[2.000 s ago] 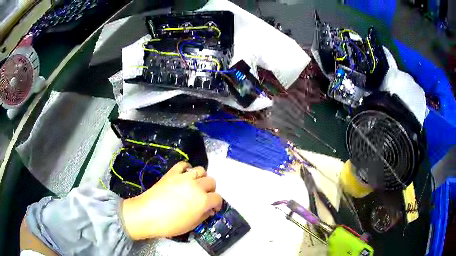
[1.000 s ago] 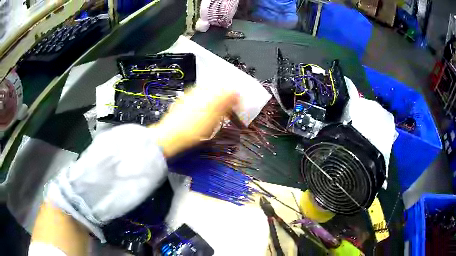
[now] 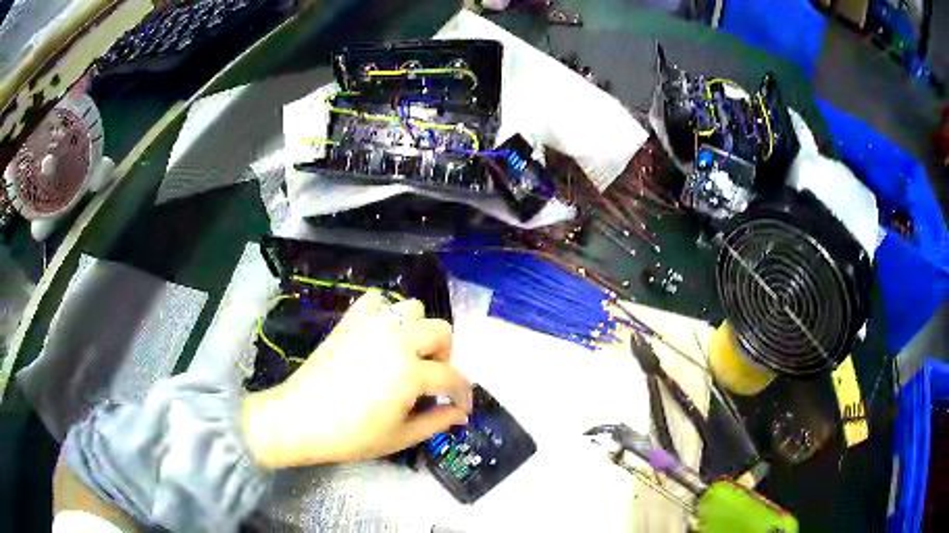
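Note:
My left hand (image 3: 364, 390), in a light blue sleeve, reaches in from the lower left. Its fingertips are bent down at the upper left edge of a black square piece with a circuit board (image 3: 479, 448); whether they hold anything is hidden. Behind the hand lies an open black housing (image 3: 333, 265) with yellow wires, partly covered by the hand. A green soldering gun (image 3: 741, 510) with a purplish front and metal tip lies at the lower right, its tip towards the board, no hand visible on it. My right hand is not in view.
Blue wires (image 3: 541, 297) are fanned on the white sheet, brown-red wires (image 3: 624, 203) beyond. Dark pliers (image 3: 666, 390) lie open. A round black fan (image 3: 791, 286) and yellow cylinder (image 3: 737, 359) stand right. Other open housings lie behind (image 3: 416, 115) and back right (image 3: 728, 125).
My left hand was over the brown-red wires a second ago and is now back at the circuit board. The camera view has also shifted.

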